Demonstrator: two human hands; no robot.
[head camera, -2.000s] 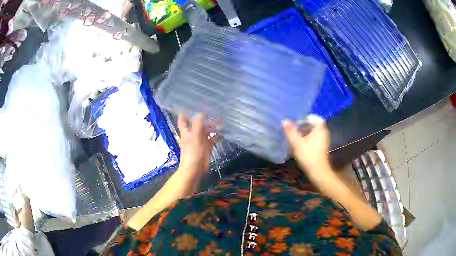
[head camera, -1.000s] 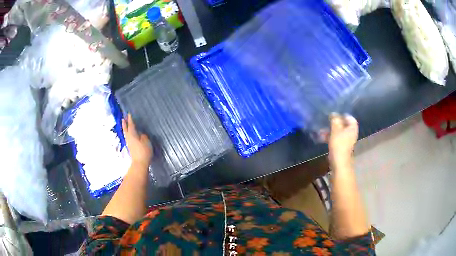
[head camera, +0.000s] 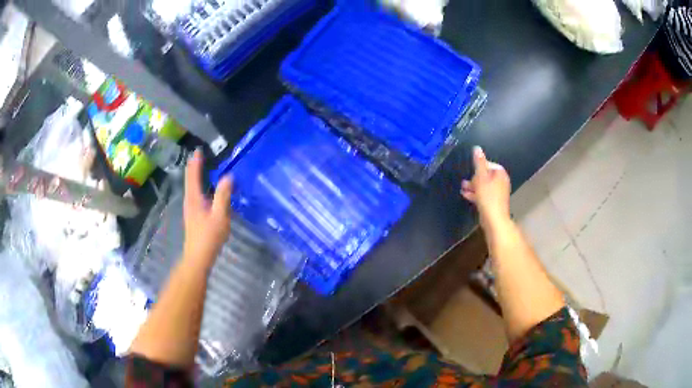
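A blue ribbed tray (head camera: 322, 193) lies on the dark bench in front of me. A second blue ribbed tray (head camera: 383, 79) lies behind it to the right, on top of clear ribbed trays whose edges show. A clear ribbed tray (head camera: 243, 284) looks grey at the left, partly under my left forearm. My left hand (head camera: 206, 212) is over the left edge of the near blue tray, thumb and forefinger apart, holding nothing. My right hand (head camera: 487, 184) is at the right of the trays, forefinger extended, with nothing seen in it.
A blue tray of upright parts (head camera: 228, 34) stands at the back. Left are a metal post (head camera: 144, 76), a colourful floral bag (head camera: 125, 125), and a heap of white parts (head camera: 121, 303) beside poly bags. A cream bag (head camera: 584, 23), red stool (head camera: 649, 91) and open carton (head camera: 455, 311) are right.
The view has shifted. The clear sheet-like tray is no longer in my right hand. A blue tray now lies on the clear trays at the right. My left hand has moved to the near blue tray.
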